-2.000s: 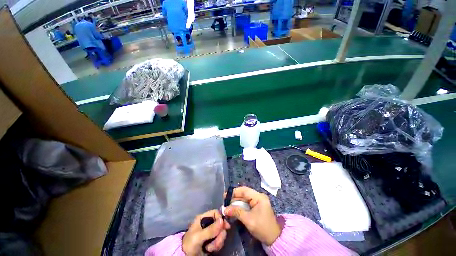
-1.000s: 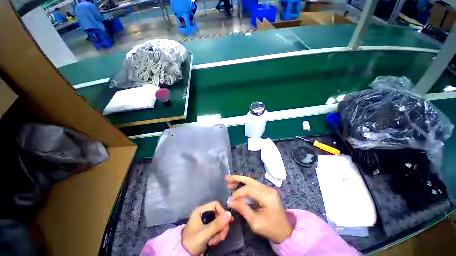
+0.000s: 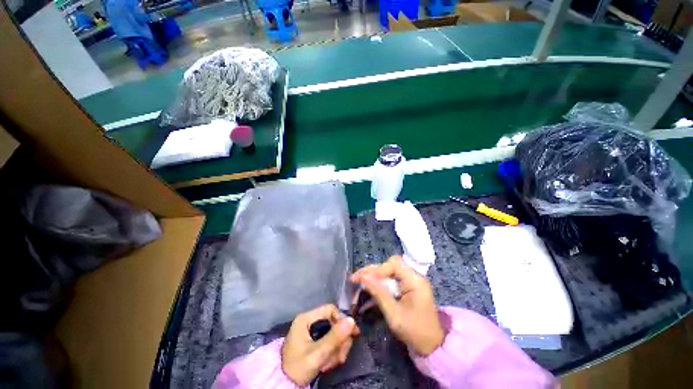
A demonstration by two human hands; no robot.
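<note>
My left hand (image 3: 322, 343) is closed on a small black part (image 3: 320, 329), whose rounded dark end shows between thumb and fingers. My right hand (image 3: 403, 304) is just right of it, thumb and forefinger pinched on something thin and dark by the left fingertips. A small whitish piece (image 3: 392, 287) shows within the right hand; I cannot tell what it is. A grey foam bag (image 3: 287, 254) lies flat behind and left of the hands. A white cloth (image 3: 415, 237) lies crumpled beyond the right hand, beside an upright white bottle (image 3: 388, 176).
An open carton (image 3: 125, 300) stands at left with grey bagged items. At right lie a round black dish (image 3: 463, 226), a yellow-handled tool (image 3: 498, 213), white sheets (image 3: 524, 281), black cables (image 3: 619, 254) and a clear bag of black contents (image 3: 600, 171). Bagged cords (image 3: 228, 85) lie on a side board.
The view has tilted down and shifted. The black strip standing up between my fingers two seconds ago is now lower and mostly hidden. The right hand has turned, its fingers now pinched closer together.
</note>
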